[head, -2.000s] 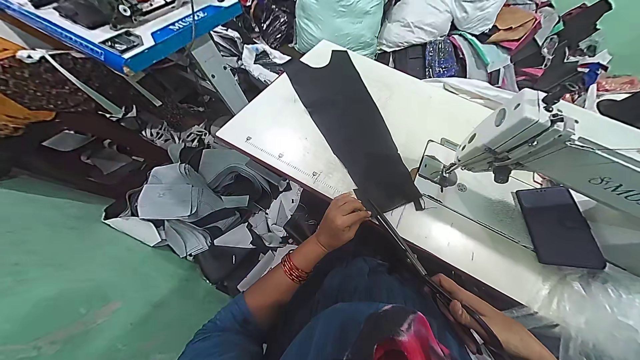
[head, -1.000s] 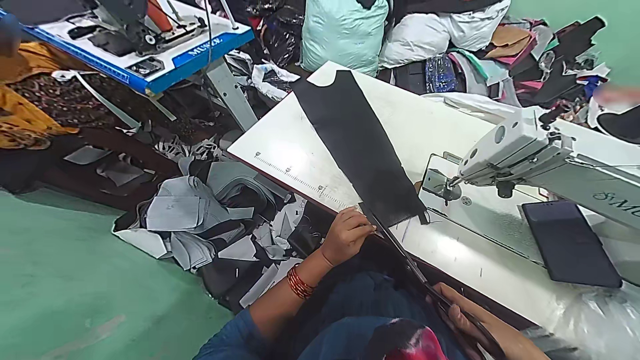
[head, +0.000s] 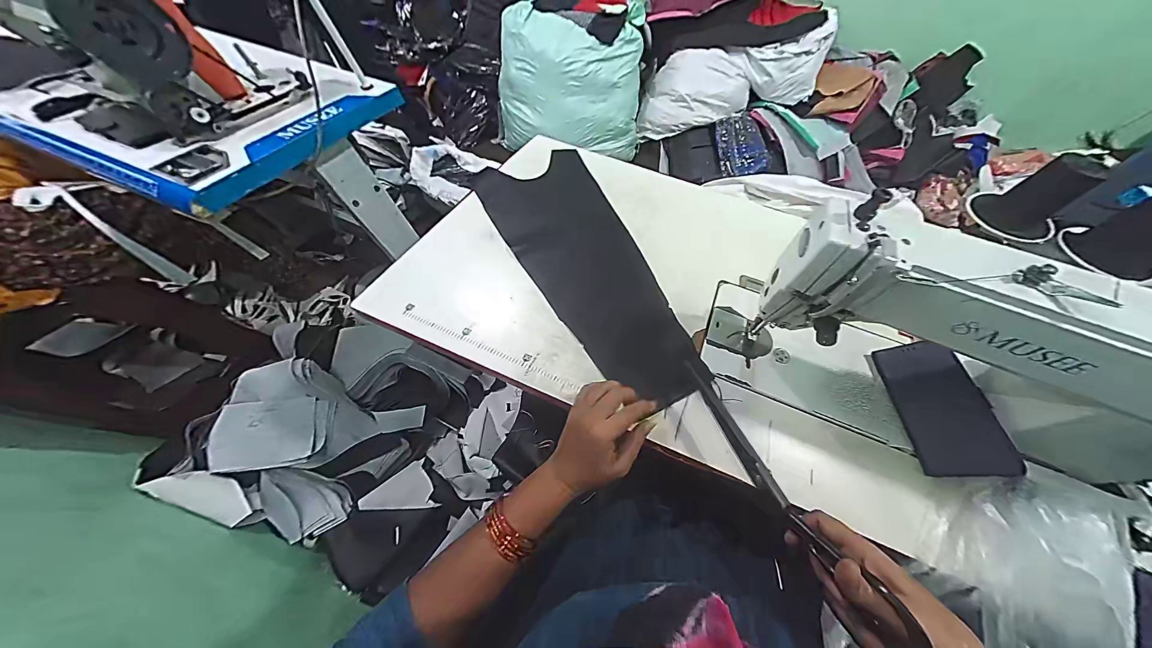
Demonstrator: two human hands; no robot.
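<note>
A long black fabric piece (head: 594, 270) lies flat across the white sewing table (head: 738, 216), its near end close to the table's front edge. My left hand (head: 607, 432) pinches that near end at its left corner between thumb and fingers. Around the handles of long dark fabric shears (head: 742, 450) is my right hand (head: 864, 576); the blades point up and left, their tips at the fabric's right edge near its near corner. Just right of the tips is the needle area of a white sewing machine (head: 972, 306).
A dark phone or flat case (head: 945, 409) and clear plastic (head: 1035, 558) lie on the table at right. Grey and black fabric scraps (head: 279, 423) are heaped on the floor at left. Behind stand stuffed bags (head: 571, 81) and a second machine table (head: 297, 135).
The shears' tips have moved from the fabric's near left corner to its right edge. My left hand stays at the near end. The view has shifted somewhat.
</note>
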